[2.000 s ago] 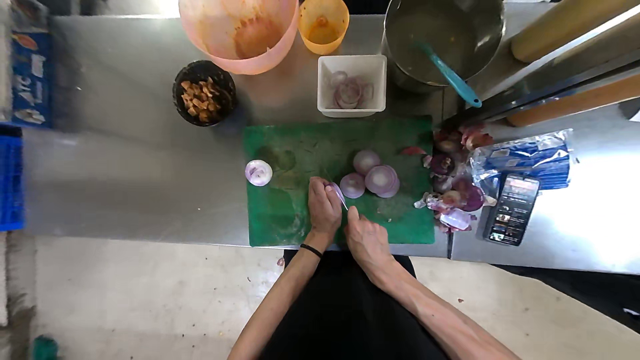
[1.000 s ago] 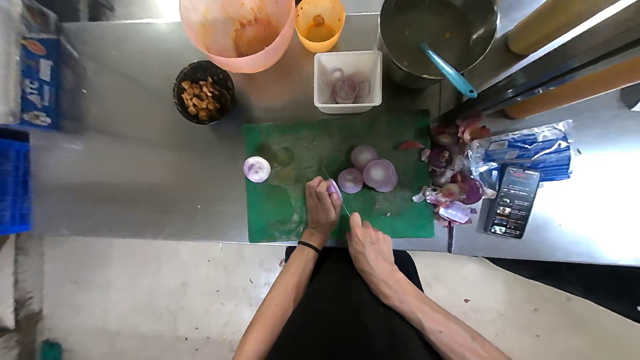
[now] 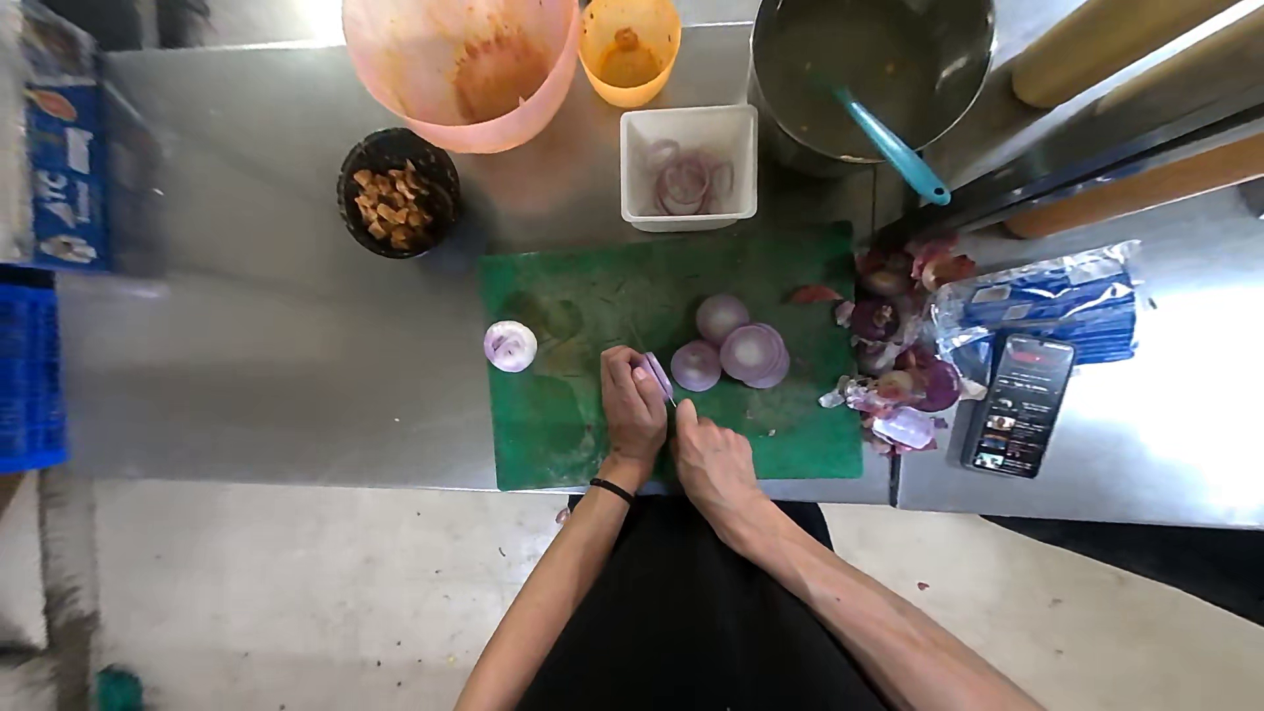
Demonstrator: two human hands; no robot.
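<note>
My left hand (image 3: 635, 405) grips a piece of red onion (image 3: 656, 376) on the green cutting board (image 3: 553, 425). Close beside it on the right, my right hand (image 3: 713, 456) is closed around a knife (image 3: 673, 401), of which only a thin part of the blade shows at the onion's cut face; the handle is hidden in my fingers. Several round onion slices (image 3: 752, 354) lie flat just right of the onion, some overlapping. A cut onion half (image 3: 511, 346) sits at the board's left edge.
Behind the board stand a white container with onion rings (image 3: 689, 223), a pink bowl (image 3: 474, 138), an orange cup (image 3: 630, 94) and a steel pot with a turquoise-handled utensil (image 3: 899, 148). A dark bowl of brown chunks (image 3: 398, 202) is at left. Onion peels (image 3: 894, 380) and a phone (image 3: 1020, 407) lie right.
</note>
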